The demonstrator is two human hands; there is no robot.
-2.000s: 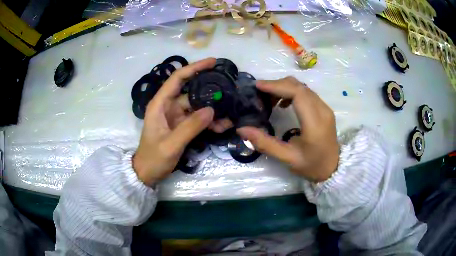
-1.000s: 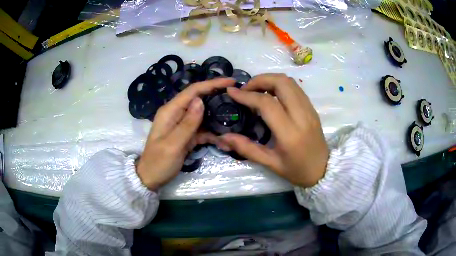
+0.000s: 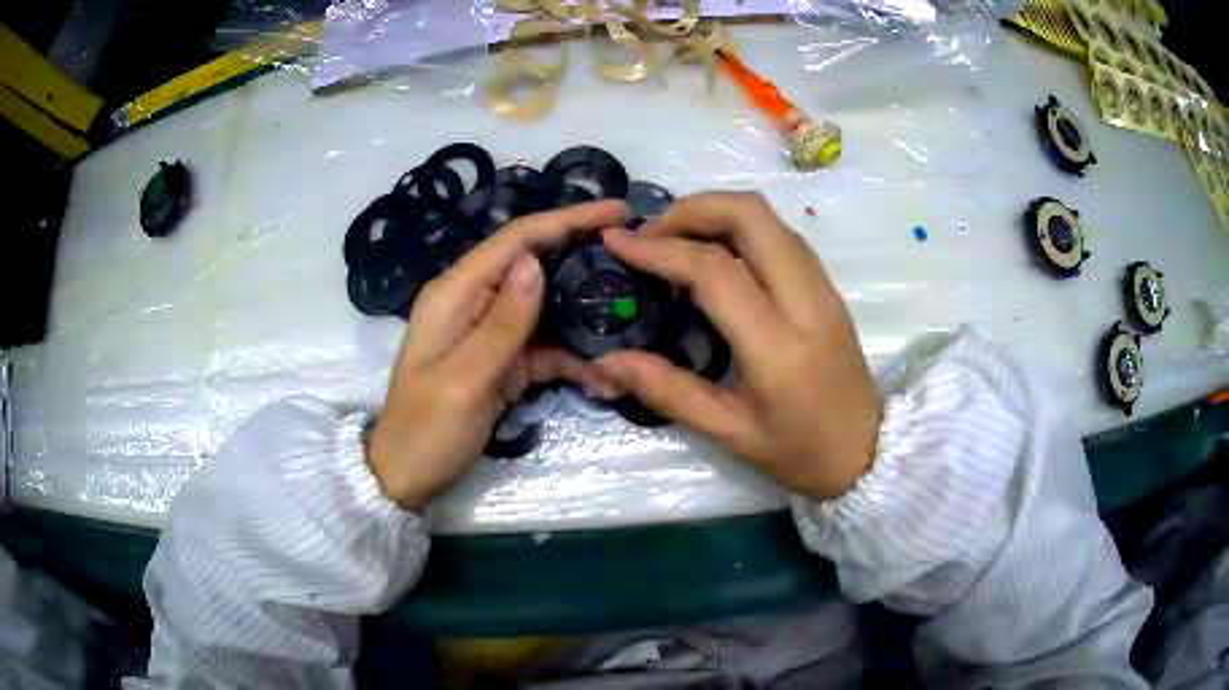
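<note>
A black round unit [image 3: 607, 305] with a green spot on its face is held between both hands, above the loose pile. My left hand [image 3: 472, 351] grips its left side with fingers and thumb. My right hand [image 3: 762, 337] grips its right side, fingertips at the upper edge and thumb at the lower edge. A black ring seems to lie on the unit's face, but its edges are hard to tell from the unit. Loose black rings [image 3: 382, 236] lie in a pile behind, left of and under the hands, which partly hide them.
Units with tan adhesive rings [image 3: 1058, 237] stand at the right; another black unit [image 3: 166, 198] is at the far left. An orange-handled tool [image 3: 766, 95], peeled liners [image 3: 523, 84] and clear plastic [image 3: 890, 30] lie at the far side. Adhesive ring sheets [image 3: 1139, 95] are at the far right.
Two seconds ago the hands were further apart, with the unit in the left and a dark ring at the right. They have since come together around the unit; little has changed over the last second.
</note>
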